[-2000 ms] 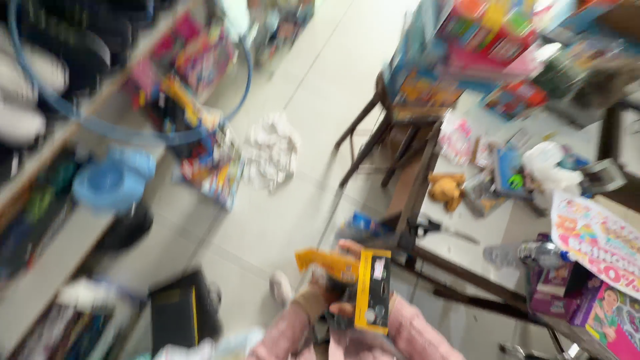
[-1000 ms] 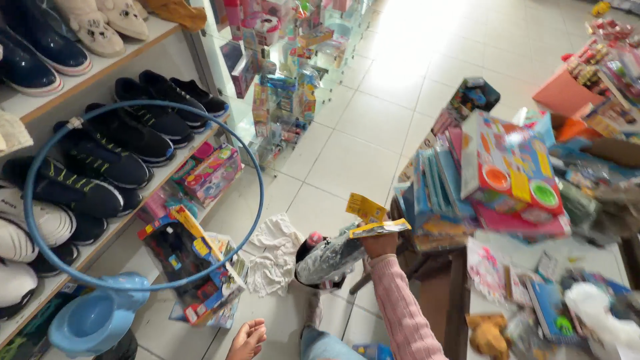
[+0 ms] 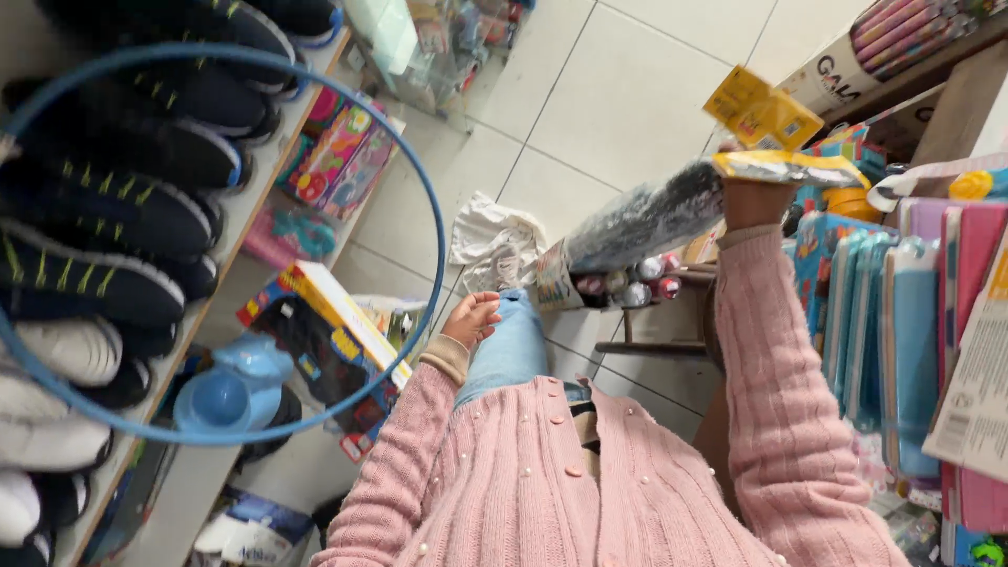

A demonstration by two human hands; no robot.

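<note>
My right hand [image 3: 752, 201], at the end of a raised pink sleeve, grips a yellow-edged package [image 3: 787, 168]. Another yellow package [image 3: 760, 110] shows just beyond its fingers. A long roll in clear plastic [image 3: 646, 216] slants from beside this hand down into a carton [image 3: 555, 276]; whether the hand also holds the roll, I cannot tell. Several wrapped rolls [image 3: 634, 279] stand in the same carton. My left hand [image 3: 472, 319] hangs above the jeans-clad leg, fingers loosely curled and apart, holding nothing.
At the left a blue hoop [image 3: 437, 236] hangs before shelves of shoes [image 3: 102, 268]. Boxed toys [image 3: 339, 331] and a blue plastic bowl [image 3: 216, 402] are below it. White cloth [image 3: 488, 228] lies on the tiled floor. Notebooks [image 3: 913, 354] and a box of pink rolls [image 3: 835, 79] are at the right.
Two seconds ago both hands were together at the yellow packages; now they are apart. Since one second ago the left hand has come further into view. The view has swung and tilted down.
</note>
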